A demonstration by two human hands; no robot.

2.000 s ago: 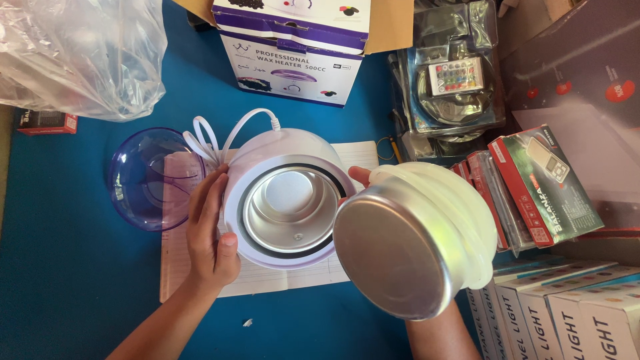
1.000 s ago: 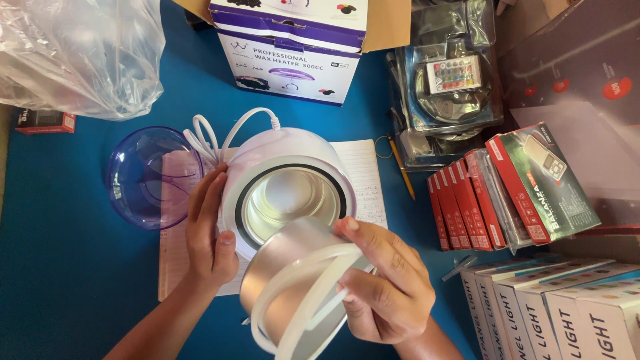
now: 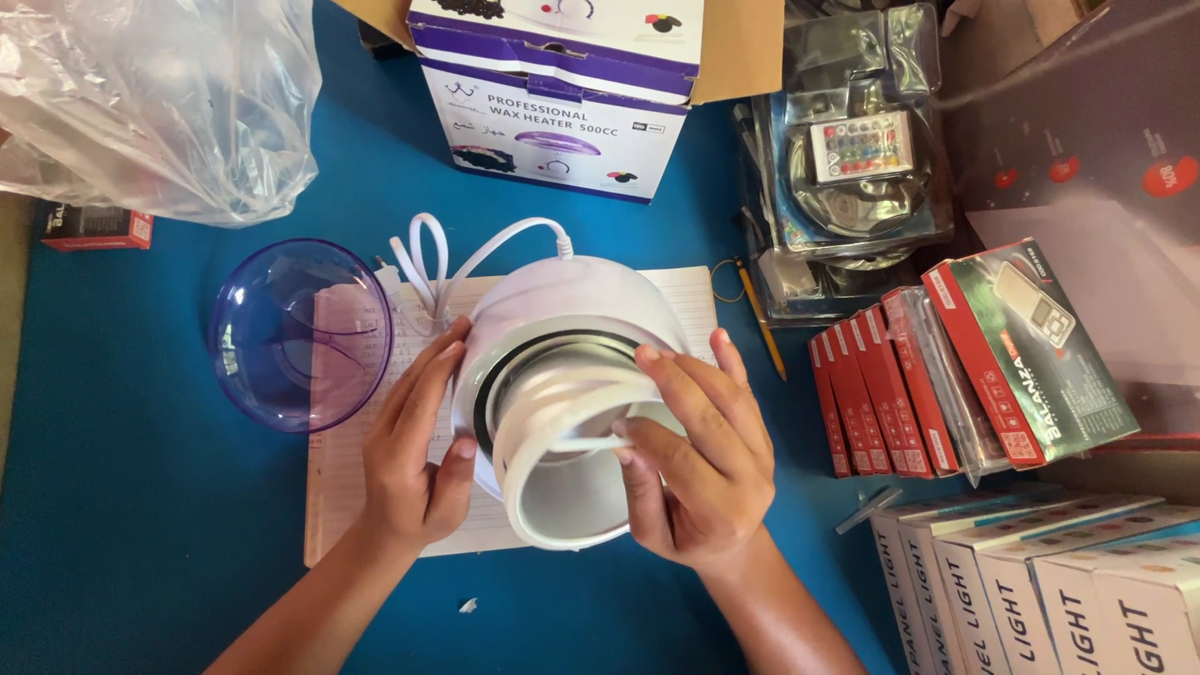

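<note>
A white wax heater (image 3: 581, 291) with a white cable (image 3: 497, 239) rests on an open lined notebook (image 3: 694, 300), its round opening tilted toward me. My left hand (image 3: 417, 441) holds the heater's left side. With my right hand (image 3: 703, 445) I grip the thin white handle of an inner pot (image 3: 572, 506). The pot, with a white rim, sits tilted at the heater's opening, partly inside its dark ring; how deep it goes is hidden. A transparent purple lid (image 3: 300, 337) lies left of the heater, overlapping the notebook.
Behind stands the wax heater's carton (image 3: 562, 131), flaps open. A clear plastic bag (image 3: 159, 112) lies back left. To the right are packaged light strips with a remote (image 3: 861, 147), a yellow pencil (image 3: 764, 328), red scale boxes (image 3: 872, 394) and panel light boxes (image 3: 1012, 591).
My right hand has brought the metal pot from the right of the heater to its opening. The pot was bottom-up toward me two seconds ago; now its inside shows. The left hand stays on the heater.
</note>
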